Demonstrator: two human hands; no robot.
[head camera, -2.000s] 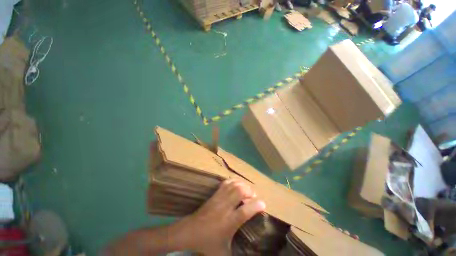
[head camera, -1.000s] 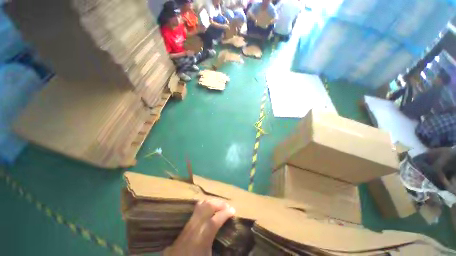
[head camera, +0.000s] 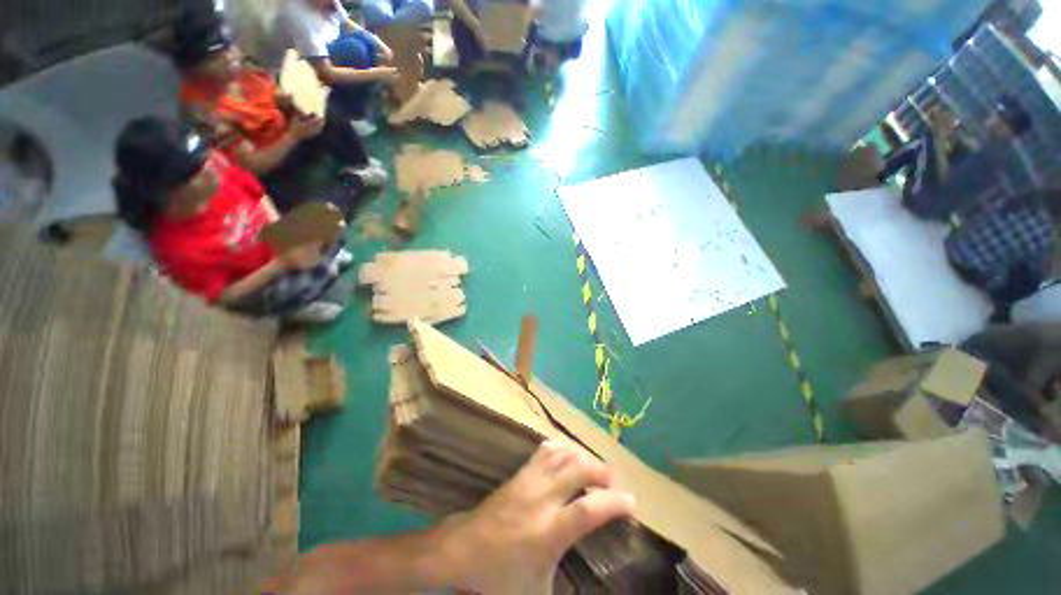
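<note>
A thick bundle of brown die-cut carton blanks (head camera: 451, 456) slants from the middle towards the bottom right, above the green floor. Its layered edges face left and a narrow flap sticks up from its top. My left hand (head camera: 529, 509) reaches in from the bottom left and is closed on the bundle's near upper edge, thumb towards the right. The bundle's lower part is cut off by the bottom edge. My right hand is not in view.
Tall cardboard stack (head camera: 116, 430) at left. Seated people, one in a red shirt (head camera: 215, 233), handle cardboard pieces at upper left. White sheet (head camera: 675, 250) lies ahead. Closed carton (head camera: 908, 511) stands lower right. Blue-wrapped stack (head camera: 768, 81) stands behind; a person sits by a white board (head camera: 913, 273) at right.
The view has moved forward: the seated people and white sheet are nearer, and the cartons have shifted towards the lower right. My left hand still holds the bundle.
</note>
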